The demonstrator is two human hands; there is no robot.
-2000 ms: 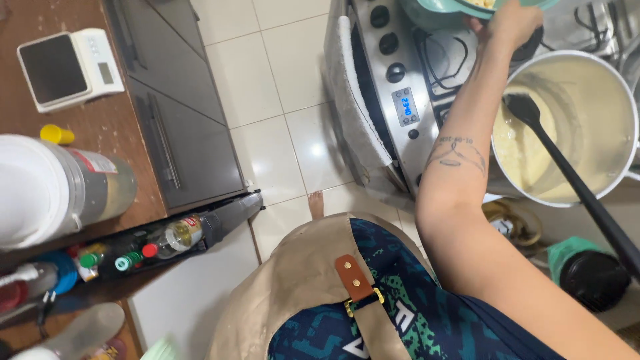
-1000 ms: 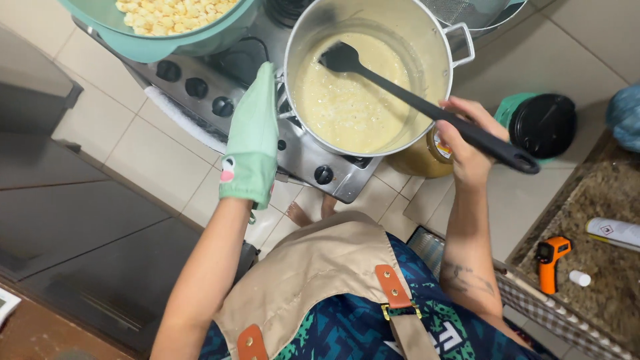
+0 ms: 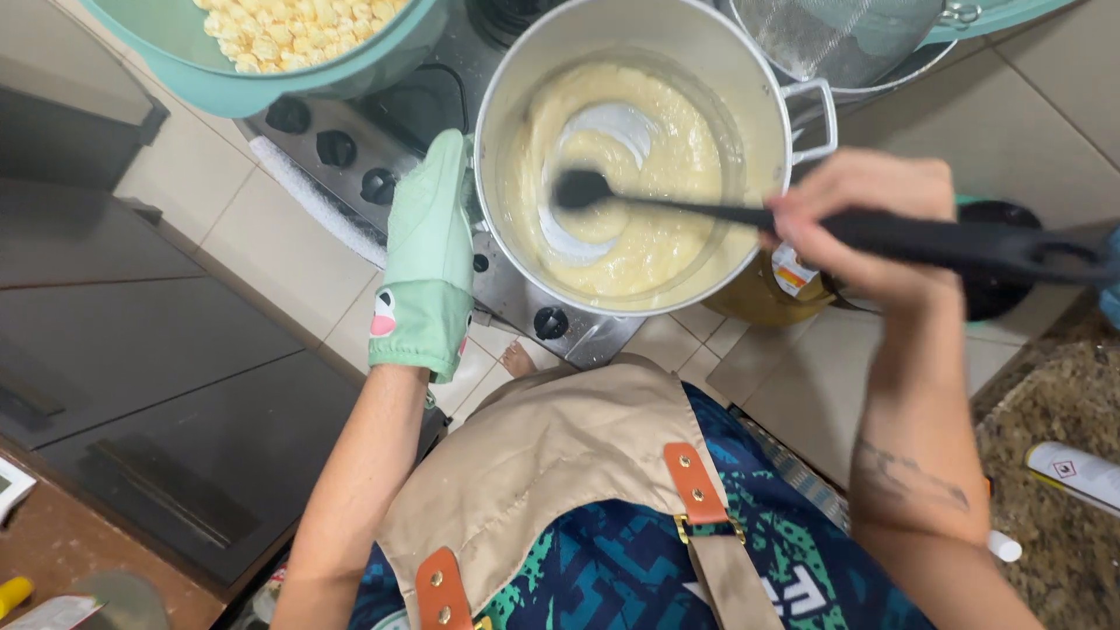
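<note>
A large aluminum pot [image 3: 630, 302] on the stove holds a thick, pale yellow mixture [image 3: 647, 254]. My right hand [image 3: 866, 219] is closed around the handle of a black spatula [image 3: 717, 210], whose blurred head rests in the mixture, with curved streaks of pot bottom showing around it. My left hand [image 3: 429, 254] wears a mint green oven mitt and lies against the pot's left side, where a handle is mostly hidden. The mitt hides my fingers, so their grip cannot be made out. The pot's other handle [image 3: 827, 122] sticks out free at the right.
A teal bowl [image 3: 236, 92] of popcorn stands at the upper left over the stove [image 3: 516, 302]. A mesh strainer [image 3: 822, 35] is at the upper right. Below the pot's right side sits a container of yellow-brown contents [image 3: 761, 293]. A granite counter [image 3: 1050, 420] with a spray can [image 3: 1081, 472] lies right.
Since the oldest frame, my right hand has come onto the spatula and my mitted left hand beside the pot. The spatula head has moved through the mixture, baring streaks of the bottom. The view has turned.
</note>
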